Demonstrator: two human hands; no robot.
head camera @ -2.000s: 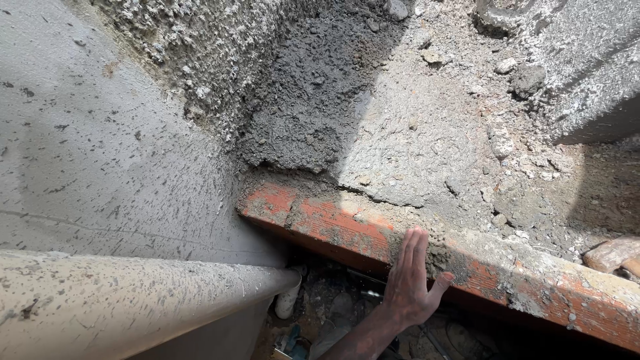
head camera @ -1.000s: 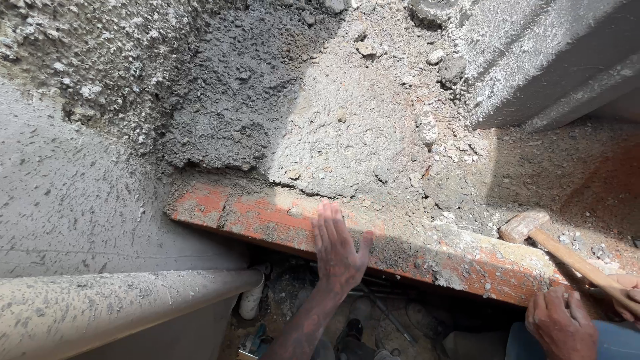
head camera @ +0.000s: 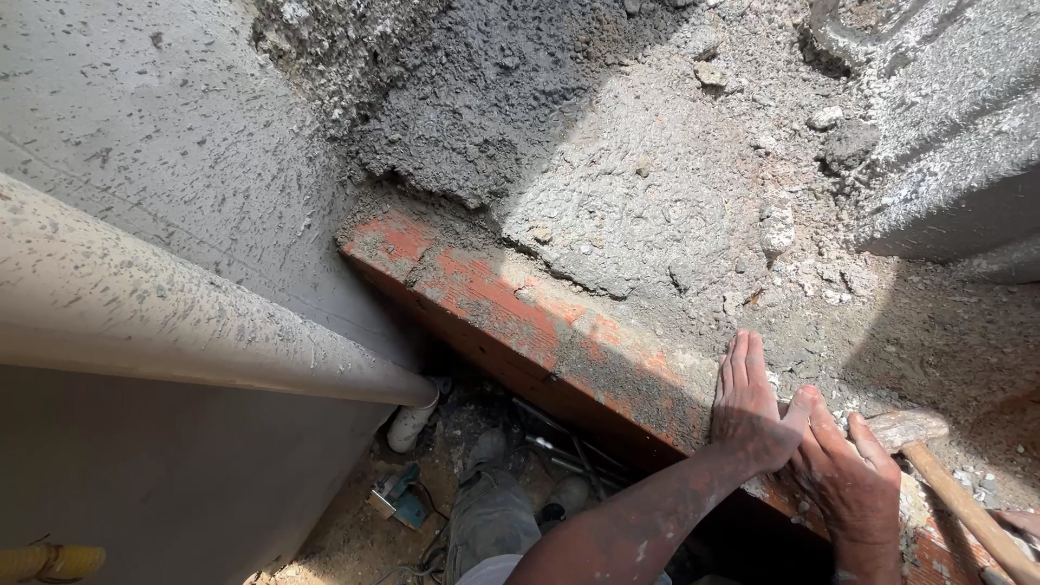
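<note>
My left hand [head camera: 751, 414] lies palm down, fingers extended, on the mortar-smeared top edge of a red hollow-brick wall [head camera: 496, 305]. It holds nothing. Against its thumb side rests another person's hand [head camera: 849, 479], also on the wall top. My right hand is out of view. Rough grey mortar [head camera: 642, 183] spreads behind the bricks, part sunlit and part in shadow. A hammer [head camera: 963, 500] with a wooden handle lies at the right, its head partly behind the other person's hand; part of a further hand shows at its handle.
A splattered pipe [head camera: 211, 305] runs along the grey wall [head camera: 203, 146] at left. Below are a blue power tool [head camera: 400, 496], cables and metal rods on the ground. Loose stones [head camera: 849, 146] lie beside the ridged concrete piece [head camera: 959, 154] at upper right.
My left hand has moved right along the brick top. The other person's hand, near the hammer handle one second ago, now rests against mine. The view has shifted.
</note>
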